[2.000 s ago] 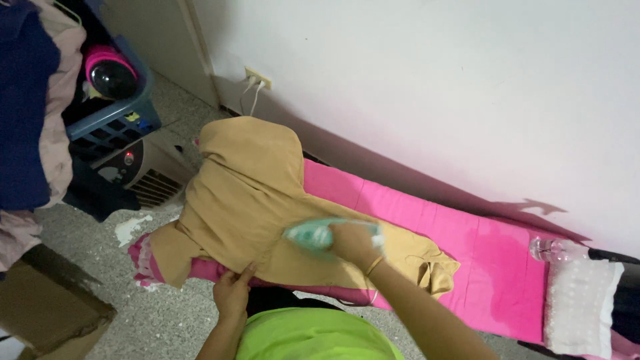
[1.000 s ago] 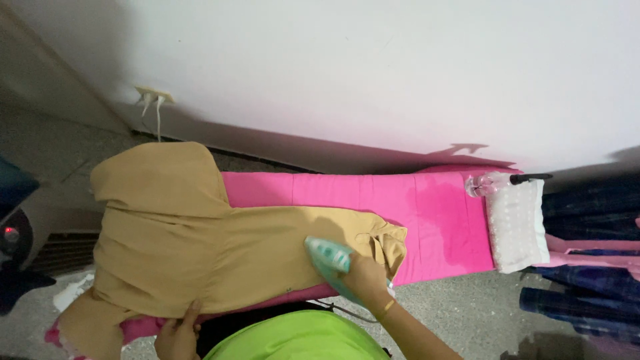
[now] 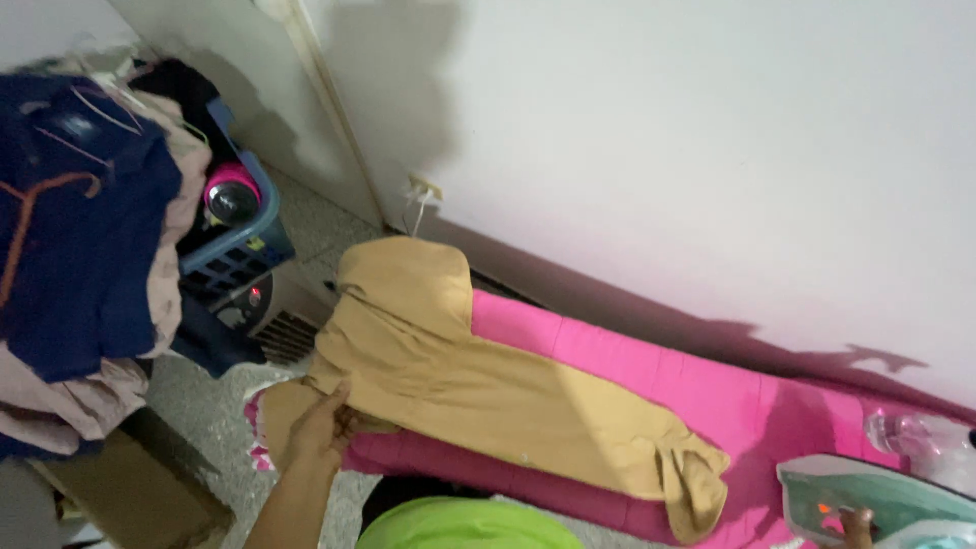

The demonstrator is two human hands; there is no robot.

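A tan garment [image 3: 518,396] with a sleeve stretched to the right lies over a pink padded ironing board [image 3: 610,343]. My left hand [image 3: 324,427] pinches the garment's near edge at the left. At the lower right edge, my right hand [image 3: 854,530], mostly out of frame, is at a teal clothes iron [image 3: 823,488] with an orange light; its grip is largely hidden. The iron is at the board's right part, apart from the garment. Behind it lies a clear plastic bottle [image 3: 907,435].
Navy and pale pink clothes with hangers [image 3: 99,229] hang or lie at the left. Beside them are a blue laundry basket [image 3: 267,206], a device with a red light and grille [image 3: 284,335], and a cardboard box [image 3: 145,488]. Cords run to a wall outlet [image 3: 425,187].
The iron has moved right, off the garment's sleeve to the right part of the board. My left hand still touches the garment's near edge. The view has swung left.
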